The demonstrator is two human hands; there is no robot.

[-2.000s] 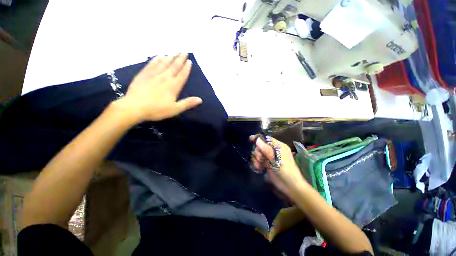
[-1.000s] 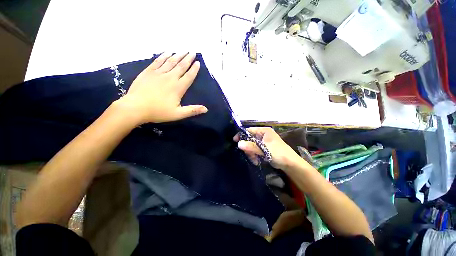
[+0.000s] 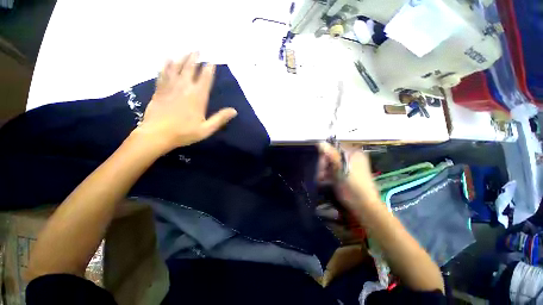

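A dark navy denim panel [image 3: 238, 137] lies over the table's front edge and hangs down over my lap, with a whitish embroidered trim [image 3: 133, 106] at its left part. My left hand [image 3: 181, 110] lies on the panel near its upper edge, fingers spread, holding nothing. My right hand [image 3: 345, 170] is blurred, to the right of the panel at the table's edge. It is shut on the patterned handles of the fabric shears [image 3: 336, 113], whose blades point up over the white table, apart from the cloth.
A cream sewing machine [image 3: 464, 50] stands at the back right, with a dark slim tool [image 3: 366, 77] and small items [image 3: 415, 103] on its bed. A green basket [image 3: 411, 173] with grey denim panels [image 3: 431, 214] is at right. A cardboard box [image 3: 134, 256] is at lower left.
Since one second ago, my right hand and the shears have moved right and away from the panel's edge. The left-hand fingers have shifted slightly left and look more spread.
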